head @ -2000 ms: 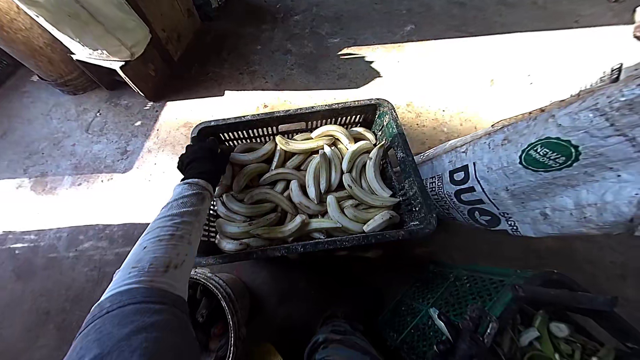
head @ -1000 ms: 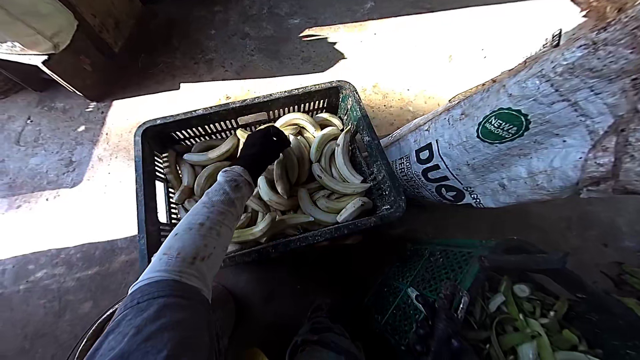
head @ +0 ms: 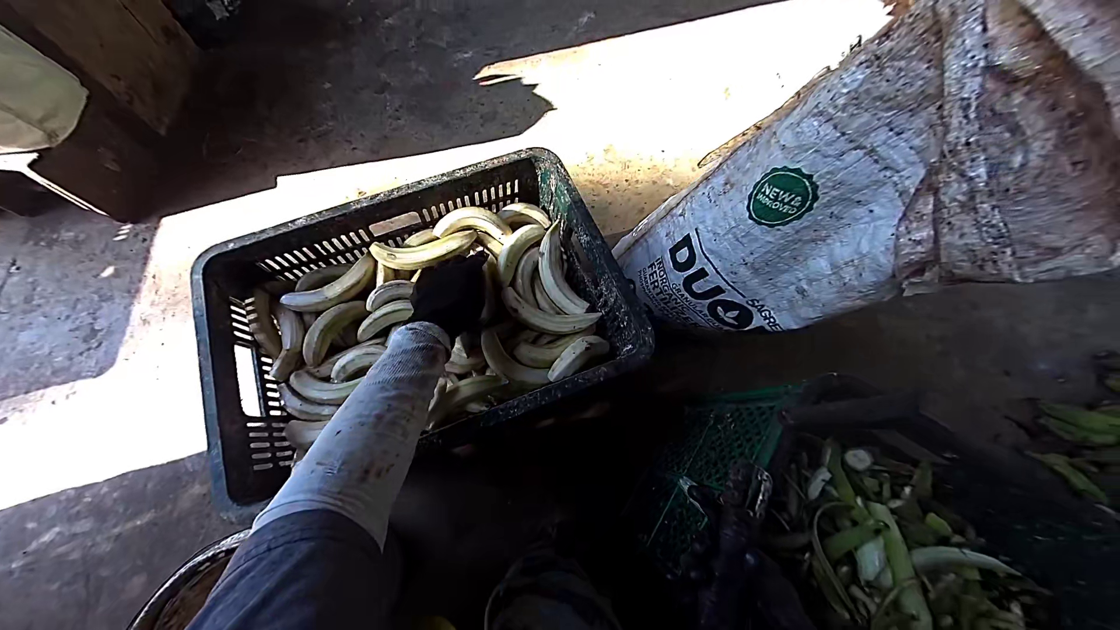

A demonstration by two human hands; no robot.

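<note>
My left hand (head: 451, 293), in a black glove with a pale sleeve over the wrist, reaches down onto the peeled bananas (head: 429, 252) in a black plastic crate (head: 206, 350). Its fingers are hidden against the fruit, so a grip cannot be made out. The bananas lie heaped across the crate, pale with darker streaks. At the lower right, in deep shadow, a dark shape that appears to be my right hand (head: 739, 534) is beside a small shiny object (head: 763, 490); its fingers and hold are unclear.
A printed white woven sack (head: 840, 192) lies against the crate's right side. Below it, a green plastic crate (head: 713, 437) adjoins a dark container of green peels (head: 892, 542). A round container's rim (head: 188, 569) shows at the lower left. Wooden furniture (head: 131, 70) stands upper left.
My left hand has moved from the crate's left rim to the bananas near its middle. Some bananas under it now lie differently. The view has shifted somewhat.
</note>
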